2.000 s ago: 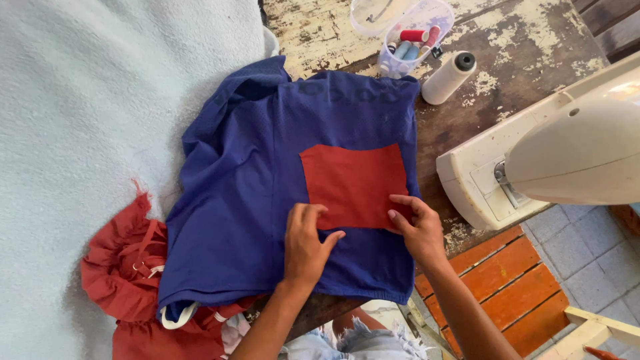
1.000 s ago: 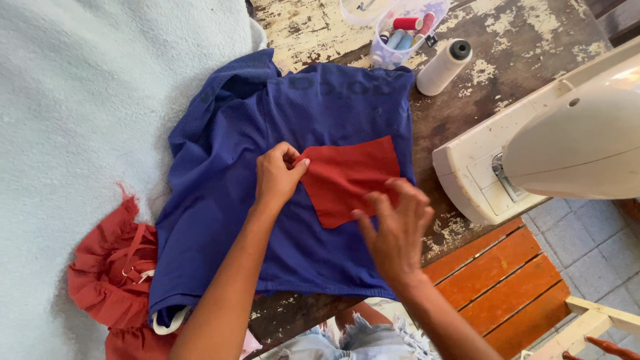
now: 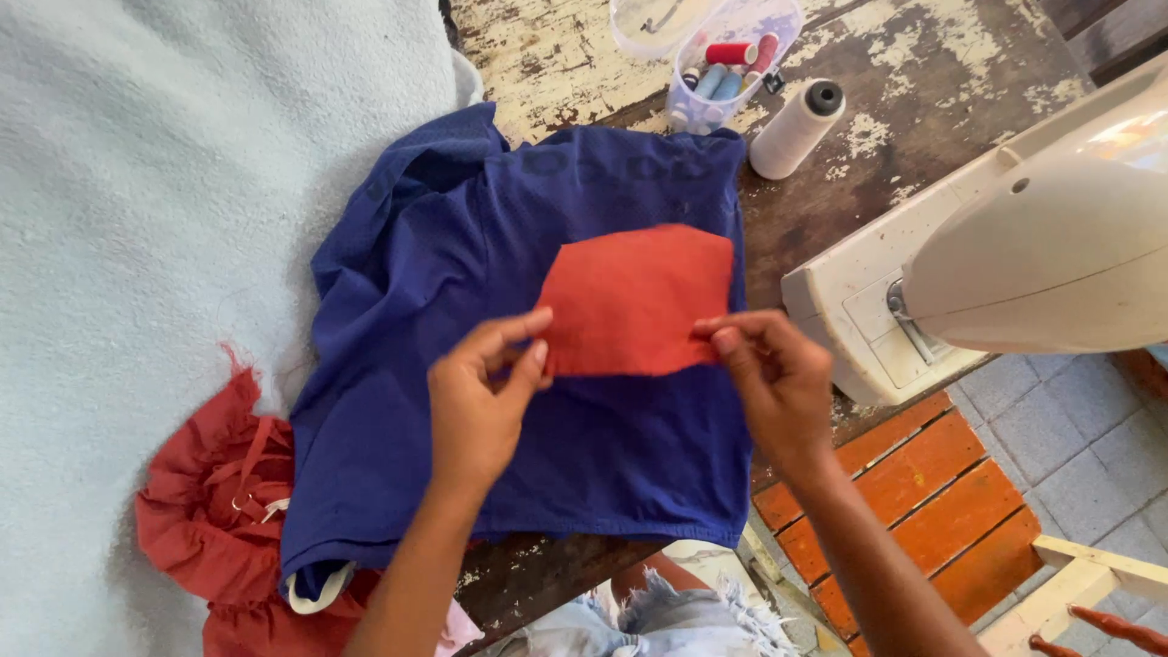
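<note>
A red fabric piece (image 3: pixel 639 297) is held up over a blue garment (image 3: pixel 602 438), pinched at both sides. My left hand (image 3: pixel 484 392) grips its left edge between thumb and fingers. At its lower right corner, my right hand (image 3: pixel 776 383) pinches the cloth. The blue garment lies spread on the worn wooden table, with faded dark lettering near its top. Gathered red fabric (image 3: pixel 201 511) with a drawstring lies at the lower left, partly under the blue garment.
A white sewing machine (image 3: pixel 867 347) stands at the right. A cone of white thread (image 3: pixel 797 130) is beside a plastic box (image 3: pixel 680 105) with several spools. Light blue fleece (image 3: pixel 137 228) covers the left. An orange slatted wooden seat (image 3: pixel 922 502) is below the machine.
The red piece lay flat on the blue garment before and is now lifted. My right hand, off the cloth's edge one second ago, now pinches its corner.
</note>
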